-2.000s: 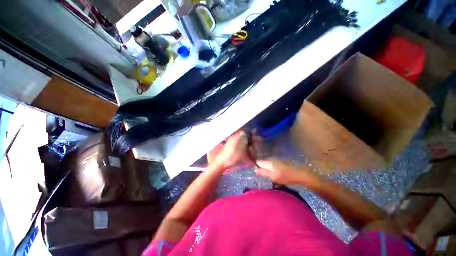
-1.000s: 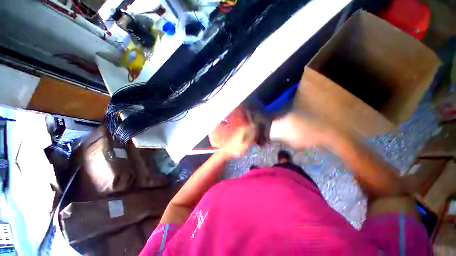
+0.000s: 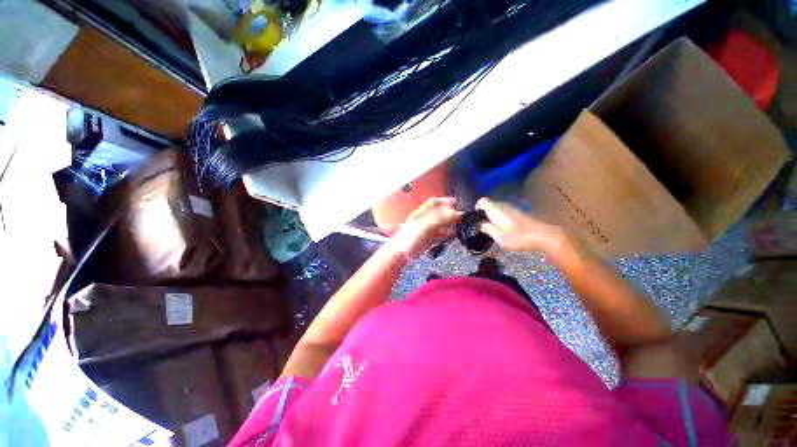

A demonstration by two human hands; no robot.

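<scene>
A small dark coiled cable (image 3: 474,232) is held between my two hands in front of my body, below the table's front edge. My left hand (image 3: 428,224) grips its left side with bent fingers. My right hand (image 3: 516,229) holds its right and upper side, with the fingertips at the coil. Whether a tie is at the fingertips is too small to tell. The long black cable pile (image 3: 367,105) lies along the white table (image 3: 489,113), with its looped end at the left.
An open carton (image 3: 612,192) stands right of my hands. A red stool (image 3: 747,65) is behind it. A salmon-coloured thing (image 3: 411,197) is under the table edge. Wrapped parcels (image 3: 131,306) are stacked at left. A yellow tape roll (image 3: 259,31) is at the back left.
My hands were blurred in motion; now they are close together around a distinct round coil. The view has shifted, and the carton appears farther right than before.
</scene>
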